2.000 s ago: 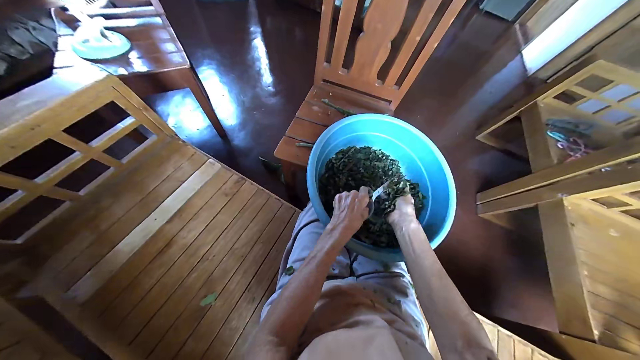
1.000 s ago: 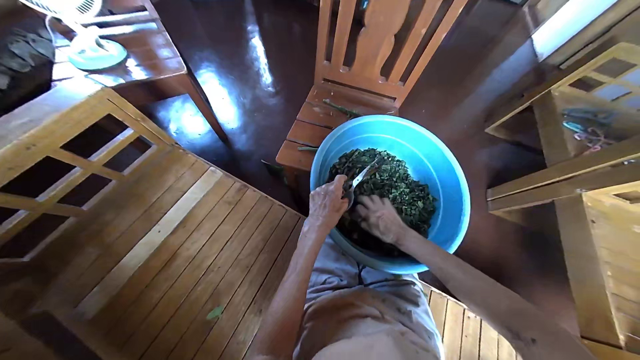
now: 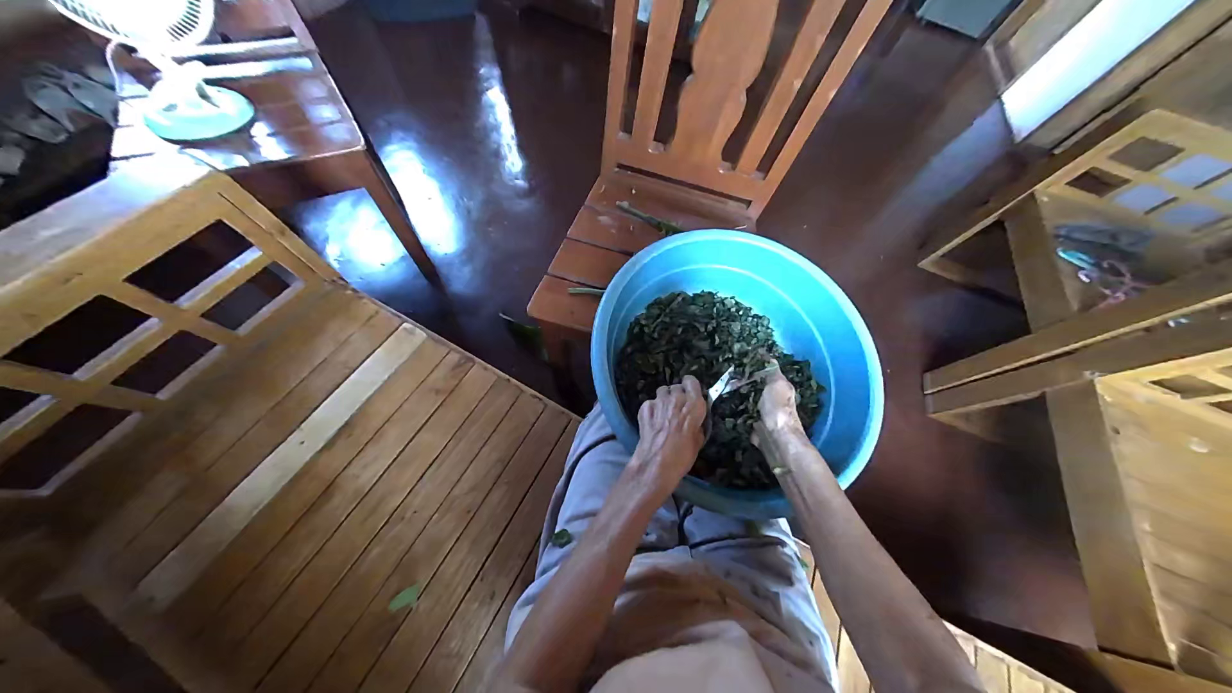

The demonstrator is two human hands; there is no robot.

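Observation:
A round blue plastic basin [image 3: 847, 356] rests at my lap and against the seat of a wooden chair. Chopped dark green leaves [image 3: 707, 322] fill its lower part. My left hand [image 3: 674, 419] is closed on scissors [image 3: 720, 383], whose metal blades point up and right above the leaves; their handles are hidden by my fingers. Close to the blade tips, on the right, my right hand [image 3: 778, 404] is closed on a small bunch of leaves, mostly covered by the fingers.
The wooden chair [image 3: 712, 115] ahead holds green stems [image 3: 647, 218]. I sit on a slatted wooden bench [image 3: 385, 481] with a loose leaf [image 3: 405, 598] on it. A fan [image 3: 197, 111] stands on a side table at the upper left. More wooden furniture [image 3: 1088, 462] is at right.
One second ago my right hand was spread in the leaves; now it is raised a little and closed by the blades. The scissors now point more to the right.

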